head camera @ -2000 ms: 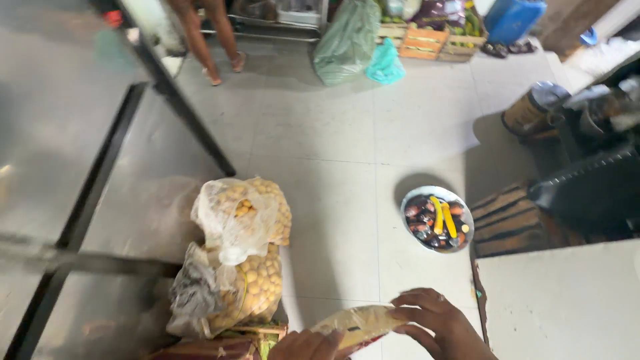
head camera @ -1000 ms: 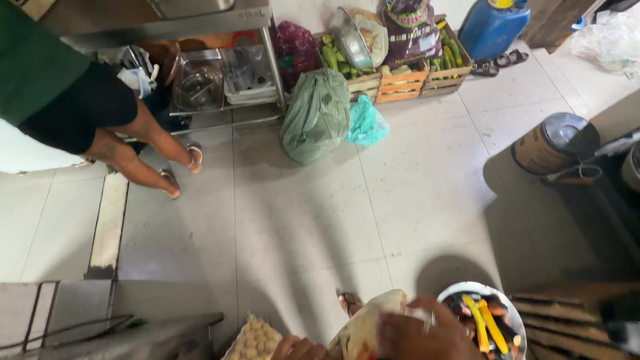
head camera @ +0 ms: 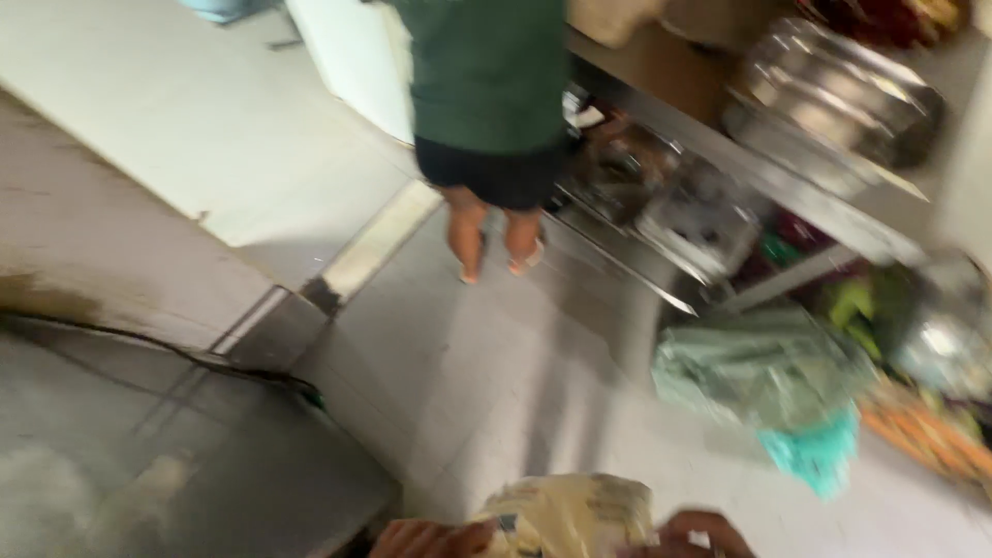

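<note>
At the bottom edge, a pale yellowish plastic bag [head camera: 570, 511] bearing some print is held between my two hands. My left hand [head camera: 434, 538] grips its left side with curled fingers. My right hand [head camera: 697, 535] is at its right side, fingers bent against the plastic. The lower part of the bag and both wrists are cut off by the frame, and what the bag contains cannot be told. The view is blurred.
A person in a green shirt [head camera: 490, 77] stands by a metal counter [head camera: 744, 155] with trays beneath. Right lie a grey-green bag [head camera: 759, 368], a turquoise bag [head camera: 818, 449] and an orange crate [head camera: 926, 430]. A metal surface [head camera: 194, 465] with a cable borders the lower left.
The view has swung left, toward the person in green. The bowl with yellow-handled things and the sacks of round yellowish produce are out of view. The pale bag remains between my hands.
</note>
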